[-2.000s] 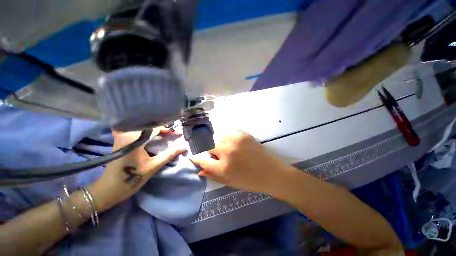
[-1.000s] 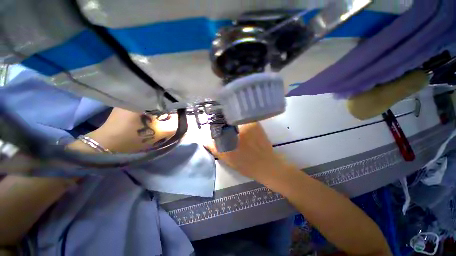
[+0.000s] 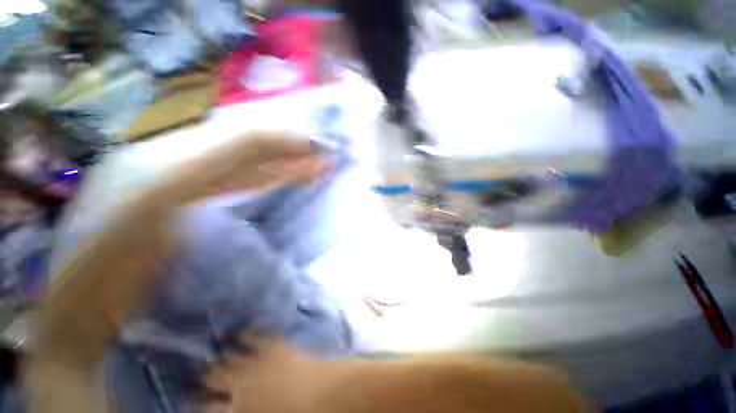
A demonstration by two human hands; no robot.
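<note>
The light blue garment point(image 3: 234, 266) lies bunched on the table left of the sewing machine, blurred by motion. My left hand point(image 3: 282, 159) reaches over the garment's far part, its fingers by the cloth; the grip is too blurred to tell. My right hand point(image 3: 258, 375) is low in the view at the garment's near edge, fingers on or in the cloth, also blurred. The machine's needle area, with a dark grey block point(image 3: 457, 252), stands right of the garment, and neither hand is at it.
Purple cloth point(image 3: 637, 153) drapes over the machine above a yellowish pad point(image 3: 633, 232). Red-handled snips point(image 3: 704, 300) lie at the right. A pink tray point(image 3: 270, 60) stands at the far left, beside a tan board point(image 3: 171, 105). Cluttered items fill the left edge.
The view has pulled back and turned, showing more of the table. Both hands have left the needle area, and the garment is now clear of it, to the left.
</note>
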